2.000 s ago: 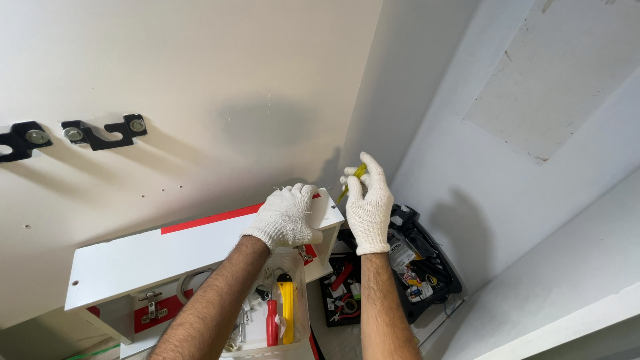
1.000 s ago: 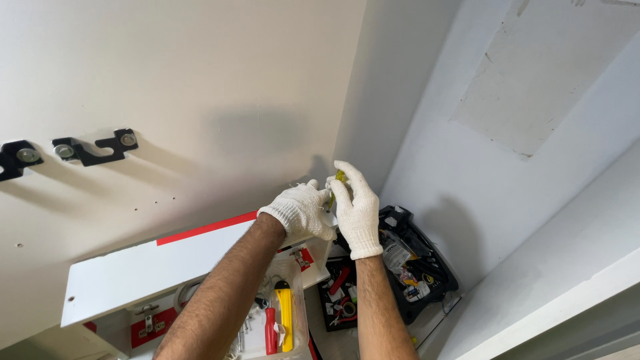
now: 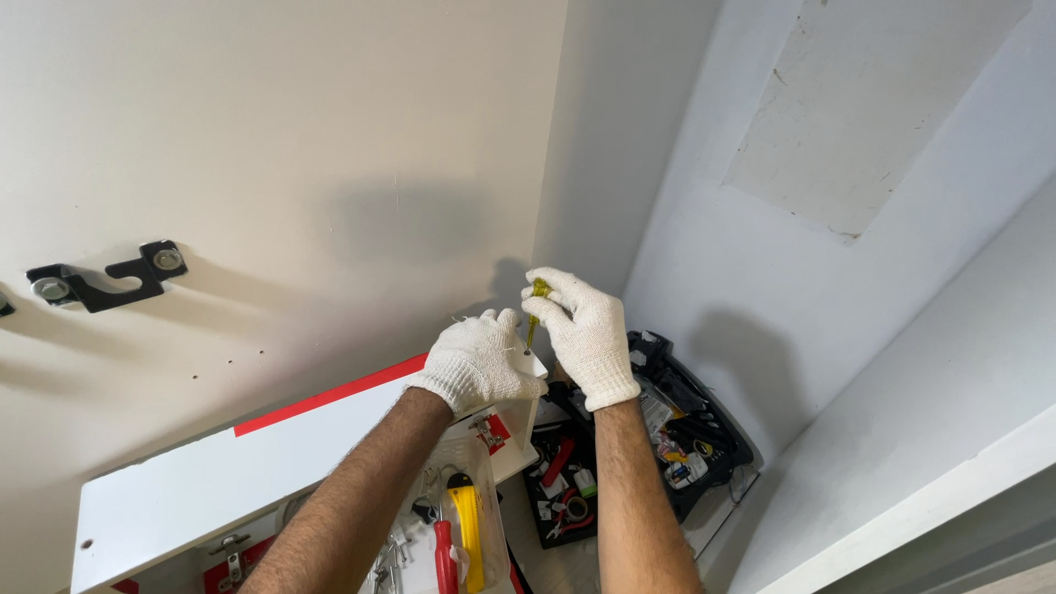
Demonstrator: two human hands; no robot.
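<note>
My right hand [image 3: 582,334], in a white knit glove, grips the yellow handle of a screwdriver [image 3: 539,289]. The shaft points down, its tip at a hole near the right end of a white cabinet board [image 3: 247,470] with a red strip along its back edge. My left hand [image 3: 478,359], gloved too, rests on that end of the board beside the tip, fingers over the edge; whether it also holds a small part is hidden. Below, a clear plastic tray [image 3: 499,528] holds a yellow utility knife [image 3: 468,528], a red-handled screwdriver [image 3: 445,557] and loose screws.
Black brackets [image 3: 124,285] are bolted to the wall at left. An open black toolbox [image 3: 726,429] full of tools stands below right, with a smaller black tray [image 3: 549,495] beside it. Metal hinges [image 3: 487,433] are fixed inside the cabinet. White walls rise at right.
The screwdriver, raised and tilted in my right hand two seconds ago, now stands nearly upright with its tip at the board's hole. My left hand has moved back from near my right fingers onto the board.
</note>
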